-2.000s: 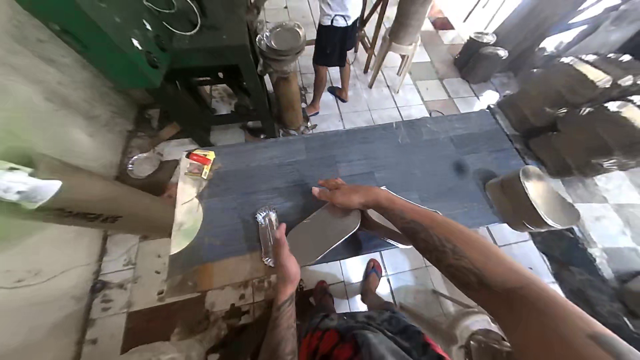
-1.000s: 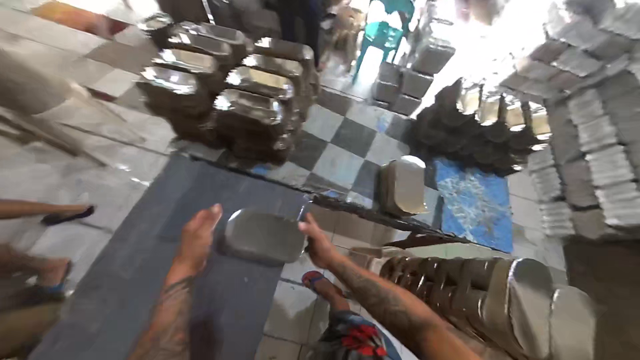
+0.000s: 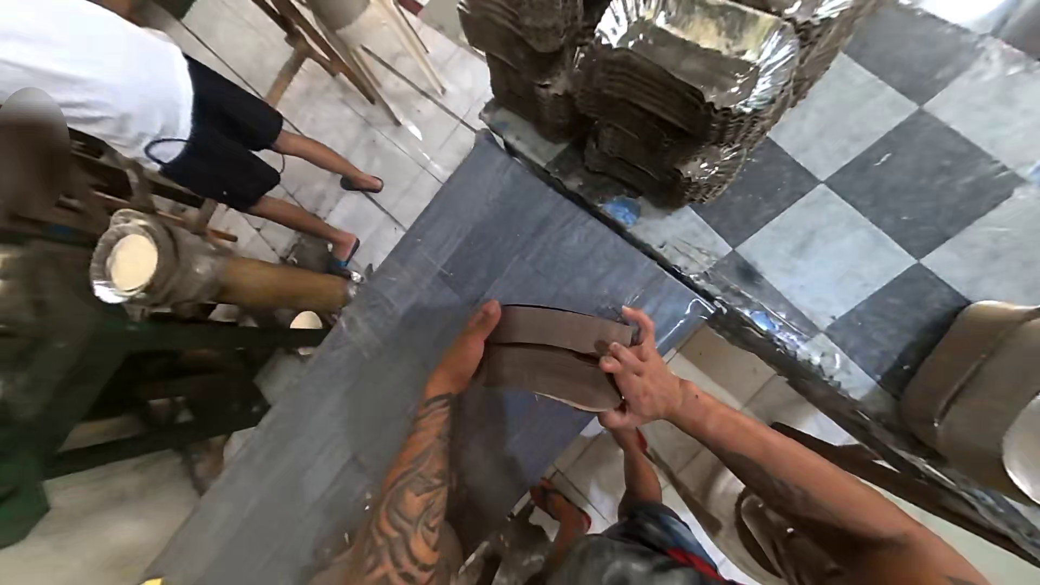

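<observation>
A thick stack of flat sheets with rounded ends (image 3: 552, 361), brownish-grey at its edges, stands on its side over the grey table (image 3: 390, 341). It shows a gap partway through. My left hand (image 3: 470, 345) presses against its left end with the thumb near the upper corner. At the right end my right hand (image 3: 638, 374) grips the stack, fingers spread over its edges. Both hands hold it between them. The undersides of the hands are hidden.
Stacked foil trays (image 3: 691, 73) stand beyond the table's far corner. A low ledge (image 3: 731, 301) runs along the right, with another stack of sheets (image 3: 967, 382) beyond it. At the left are a person (image 3: 219, 138), a green metal frame (image 3: 154, 349) and a foil-topped cylinder (image 3: 236, 272).
The view has swung widely. One second ago my hands were at either end of a stack with its flat face up; now the stack's layered edges face the camera, with both hands gripping its ends.
</observation>
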